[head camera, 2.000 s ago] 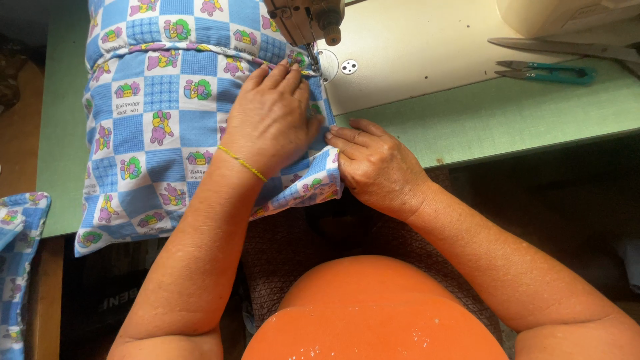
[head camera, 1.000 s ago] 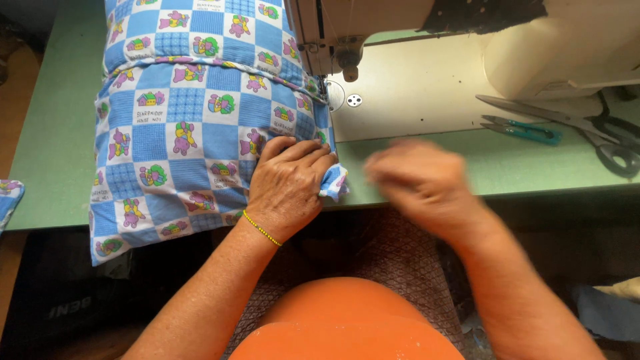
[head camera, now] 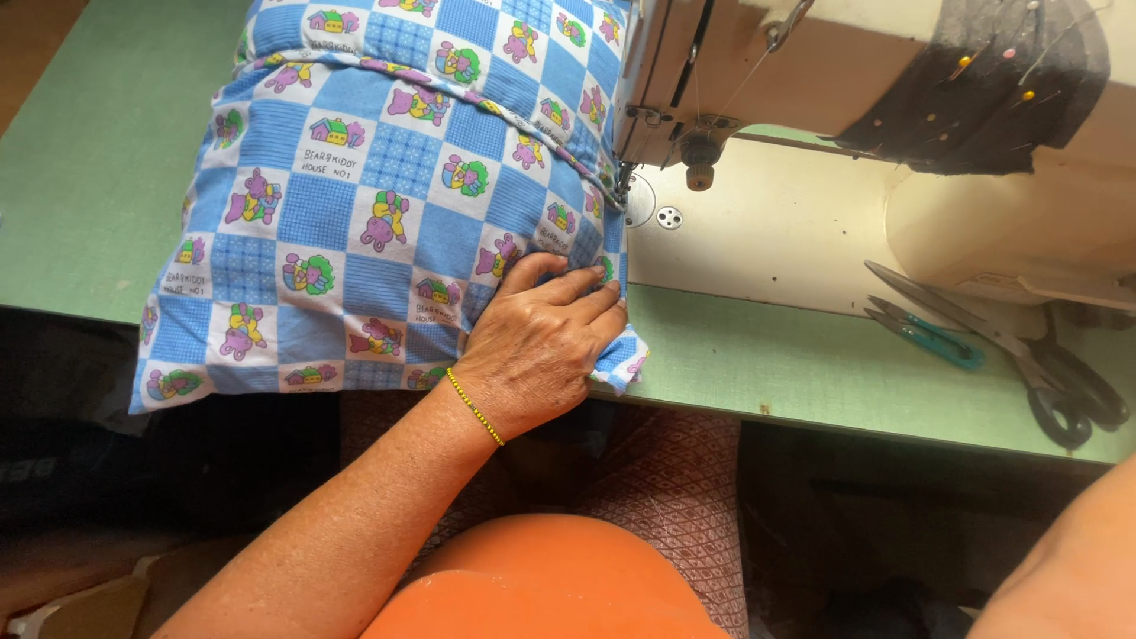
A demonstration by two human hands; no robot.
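Observation:
A stuffed pillow in blue and white checked cloth with printed bears lies on the sewing table, a piped seam running across it. Its right edge sits at the needle area of the sewing machine. My left hand, with a yellow bead bracelet at the wrist, rests palm down on the pillow's lower right corner, fingers pressing the cloth near the edge. A small folded end of cloth sticks out beside its fingers. Of my right arm only a part shows at the lower right; the hand is out of view.
Black-handled fabric scissors and teal thread snips lie at the right on the green tabletop. A dark cloth with pins is wrapped on the machine's arm. The table's front edge runs below the pillow.
My right hand has left the cloth at the pillow's corner, moved right and gone out of view. My left hand stays on the pillow. The view has shifted somewhat.

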